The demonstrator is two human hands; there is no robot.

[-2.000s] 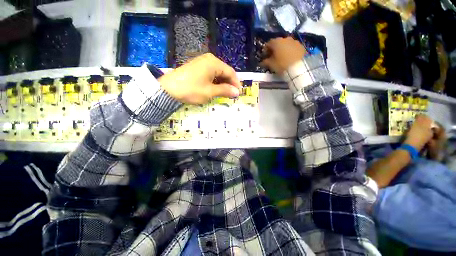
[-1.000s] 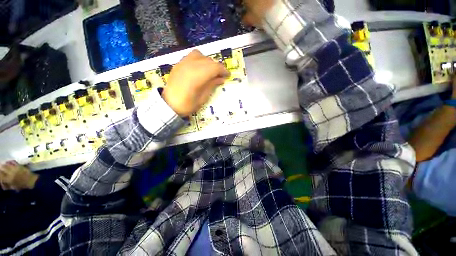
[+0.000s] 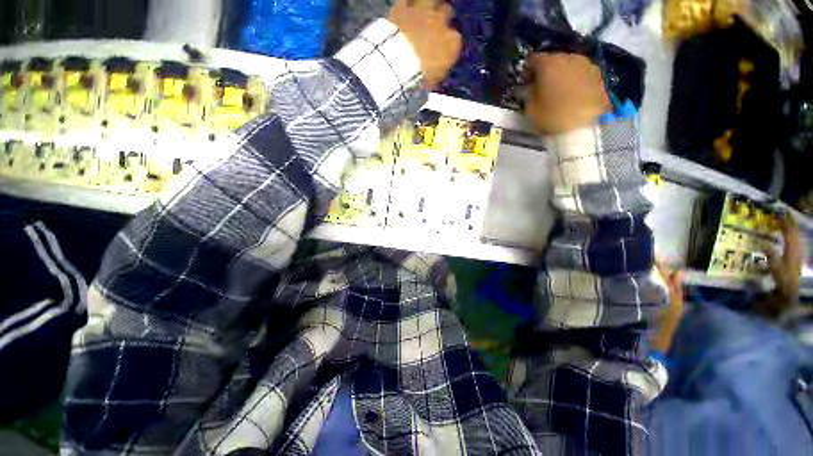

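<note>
A cream-yellow PCB panel (image 3: 437,174) lies on the conveyor in front of me, partly covered by my left sleeve. Yellow blocks and black parts stand near its far edge. My left hand (image 3: 428,40) is beyond the rail, at the edge of the bin of dark blue-violet components (image 3: 474,55). My right hand (image 3: 567,92) is at the bin of small black components (image 3: 528,40), with a blue wrist band. The fingertips of both hands are blurred or hidden, so I cannot tell what they hold.
More PCB panels (image 3: 89,125) lie to the left along the rail. A bin of bright blue components (image 3: 287,27) and a partly covered grey bin stand beyond. At right are a black tray with yellow parts (image 3: 724,98), clear bags, another panel (image 3: 744,236) and a neighbour's arms.
My left hand has moved from over the panel to the bins beyond the rail. My right hand is still at the bins. The camera view has turned and shifted.
</note>
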